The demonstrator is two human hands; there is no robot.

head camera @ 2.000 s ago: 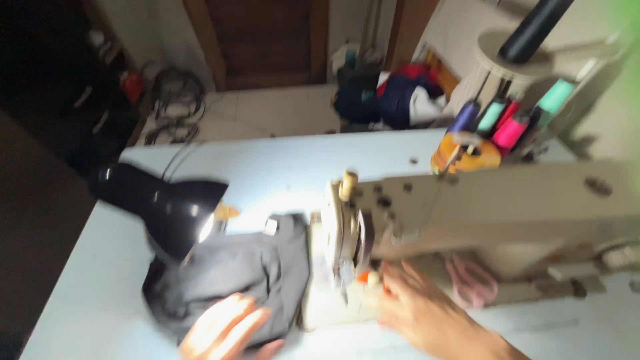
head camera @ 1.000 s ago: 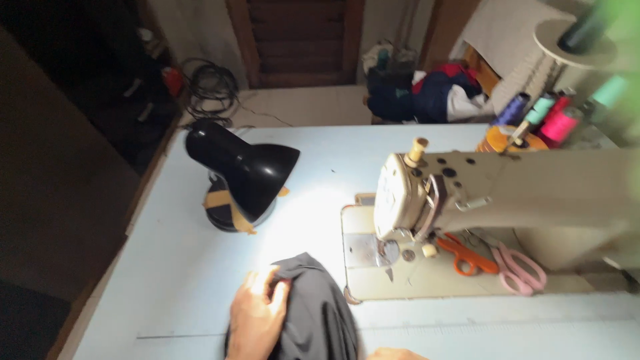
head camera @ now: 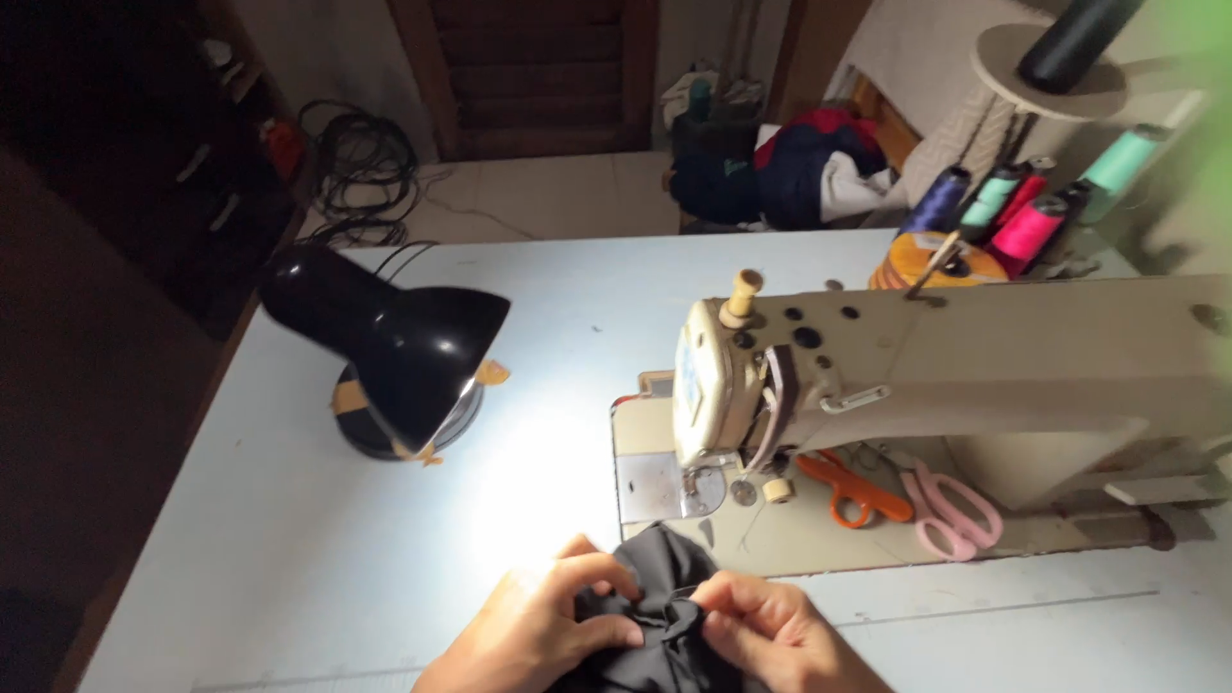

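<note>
A dark grey or black cloth (head camera: 654,664) lies gathered at the table's near edge, in front of an industrial sewing machine (head camera: 962,337). My left hand (head camera: 549,616) holds the cloth's left side between thumb and fingers. My right hand (head camera: 770,626) pinches a bunched fold of it on the right. The cloth's top reaches the near edge of the machine bed, close to the needle plate (head camera: 664,486), with no cloth under the presser foot (head camera: 691,486). The lower part of the cloth is cut off by the frame.
A black desk lamp (head camera: 423,356) lights the pale table (head camera: 289,539) at the left. Orange thread snips (head camera: 857,491) and pink-handled scissors (head camera: 948,515) lie on the machine bed. Thread cones (head camera: 1030,231) stand at the back right. Clothes (head camera: 818,168) and coiled cables (head camera: 361,173) are on the floor behind.
Two seconds ago the cloth lay left of the needle, with my right hand by the needle area; it is now nearer me. Since one second ago my right hand has come in and taken hold of it.
</note>
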